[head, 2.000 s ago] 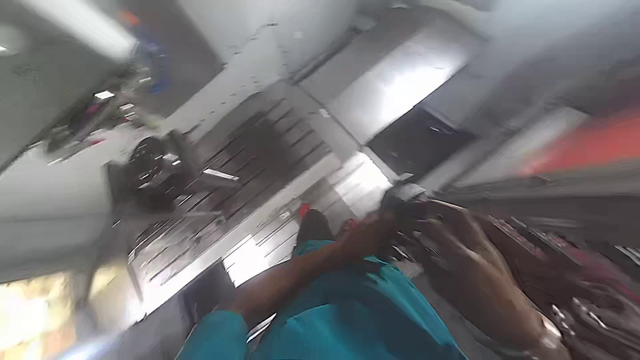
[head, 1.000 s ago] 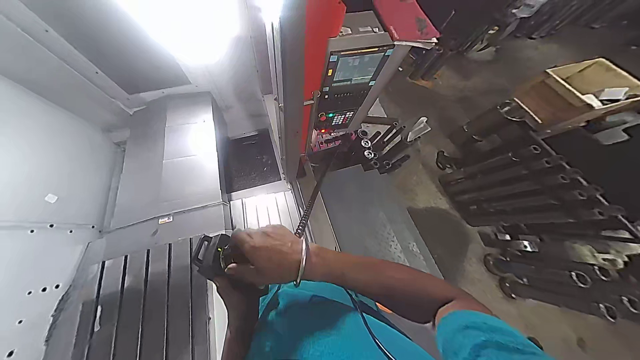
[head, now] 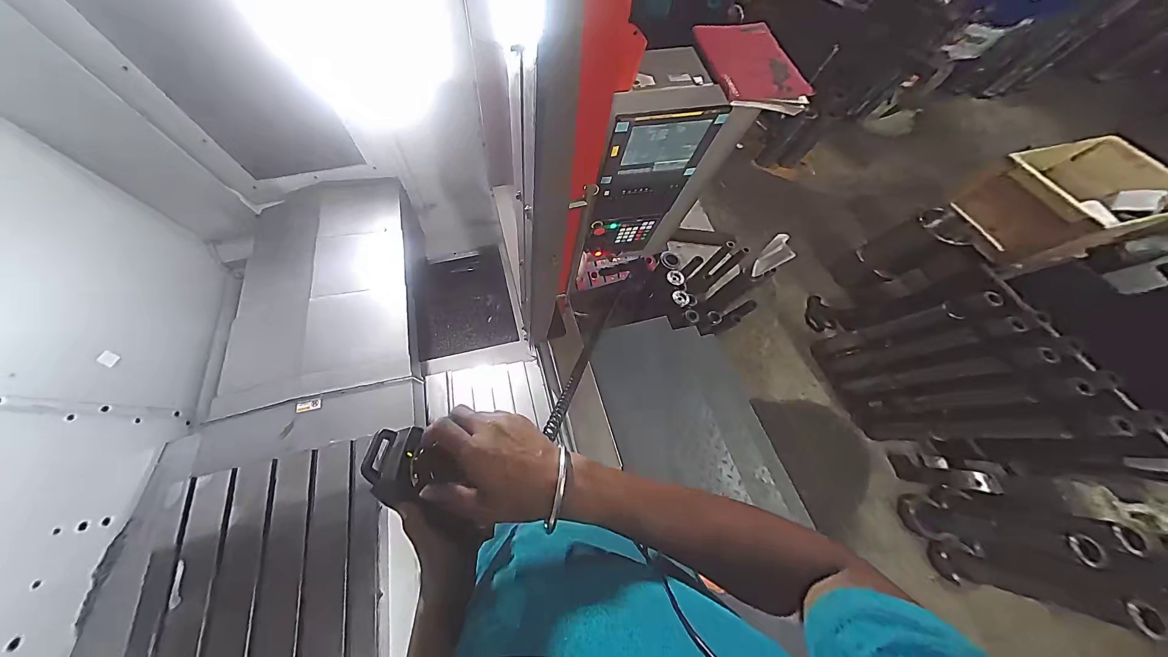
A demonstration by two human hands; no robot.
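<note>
Both hands are at a black handheld control pendant [head: 394, 467] with a coiled cable [head: 573, 388], beside the edge of a CNC machine's slotted metal table [head: 292, 538]. My left hand [head: 447, 525] is underneath the pendant and supports it, its fingers mostly hidden. Over the pendant's face lies my right hand [head: 497, 465], a metal bangle at its wrist and its fingers bent on the dial area. Which part the fingertips touch is hidden. A lit control panel [head: 664, 151] with a screen and keys stands on the machine's red-edged door frame.
Dark metal rods with ringed ends [head: 949, 365] lie stacked on the floor at right, below a wooden crate [head: 1031, 205]. More short cylindrical parts [head: 703, 283] stand beside the control panel. A grey metal step plate [head: 693, 420] runs alongside the machine. A red folder [head: 753, 64] rests on top of the panel.
The view has swung strongly since two seconds ago. From one second ago to now, both hands stay at the pendant with little plain change.
</note>
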